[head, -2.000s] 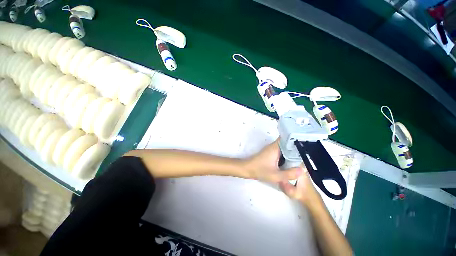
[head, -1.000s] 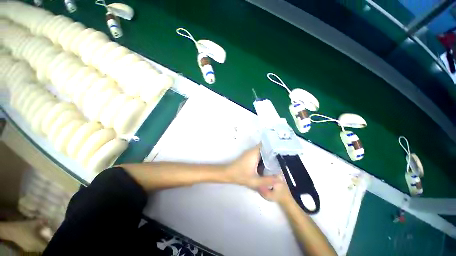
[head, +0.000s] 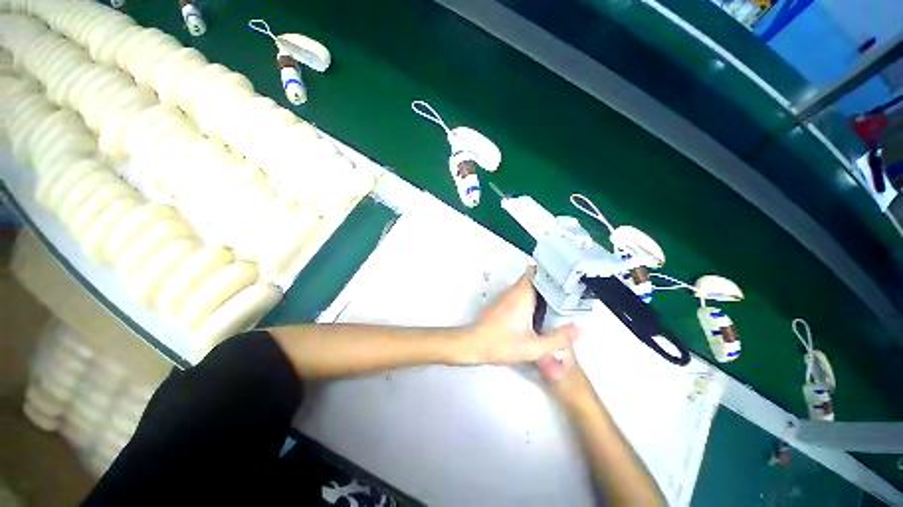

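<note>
The hand device (head: pixel 566 259) has a white body, a boxy pale-grey head, a thin metal pin at its far end and a black slotted arm (head: pixel 634 319) pointing to the lower right. My left hand (head: pixel 507 327) is closed around the dark grip below the head, its thumb along the near side. My right hand (head: pixel 562 368) touches my left fingers just below the grip; its fingers are partly hidden, and I cannot tell what they hold. The device is over the white work board (head: pixel 436 416), near its far edge.
Cream domed parts with cord loops and printed cylinders (head: pixel 463 178) lie spaced along the green belt (head: pixel 396 59) beyond the board. Long rows of cream ovals (head: pixel 198 109) fill the left. A pale metal bar (head: pixel 852 436) crosses at the right edge.
The belt items and cream rows have shifted right and down in view. The device has turned, its arm now swung farther right than one second ago. Both hands stay together at the grip.
</note>
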